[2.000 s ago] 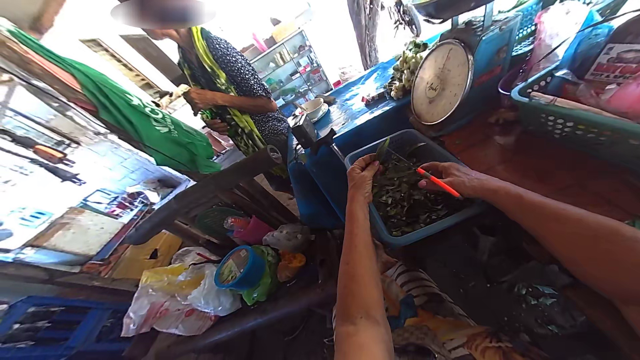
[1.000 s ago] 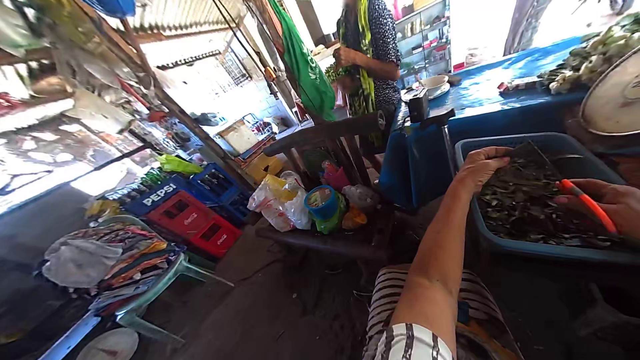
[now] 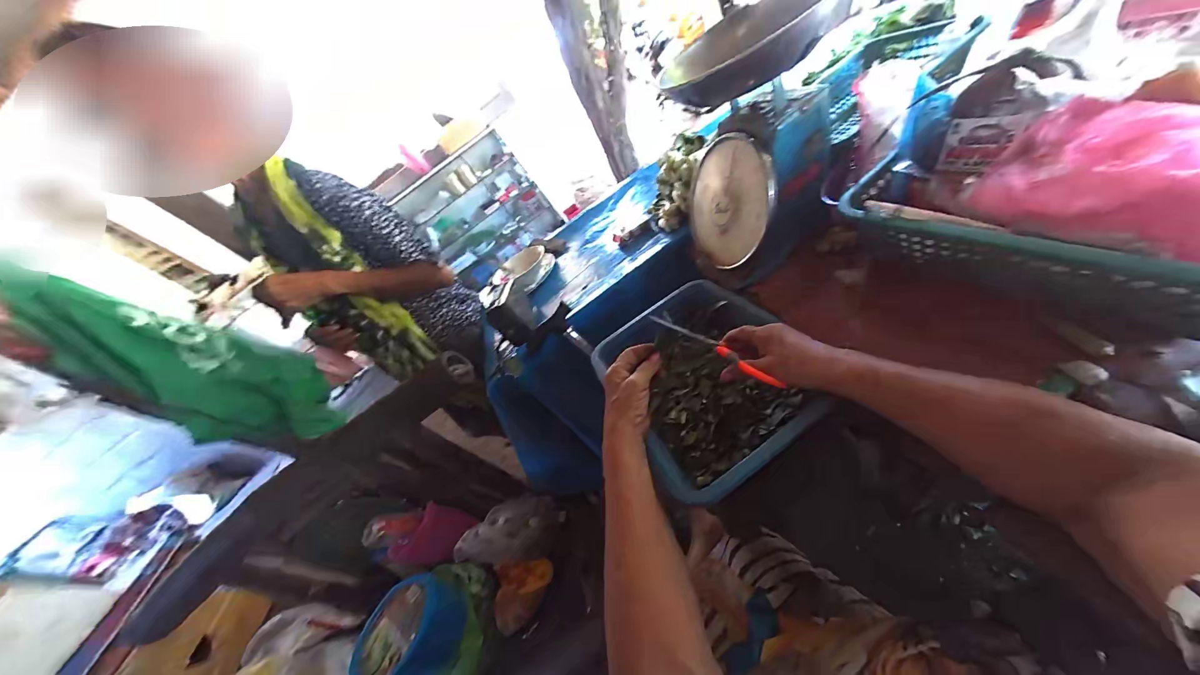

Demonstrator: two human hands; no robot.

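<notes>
A blue plastic basin holds a heap of cut dark green leaves. My right hand is closed around the orange handles of a pair of scissors, whose blades point up and left over the basin. At the basin's left rim, my left hand has its fingers bent together near the blade tips. Dark leaf pieces show beside its fingertips, and what exactly it pinches is partly hidden.
A dial scale with a metal pan stands behind the basin. On the right is a green crate with a pink bag. Bowls sit on the blue table. A person stands at left. Below are a chair and a blue tub.
The view has swung left and then back right. Both hands stay over the basin throughout, with the scissors in my right hand. The leaf seen upright by my left hand earlier no longer shows clearly.
</notes>
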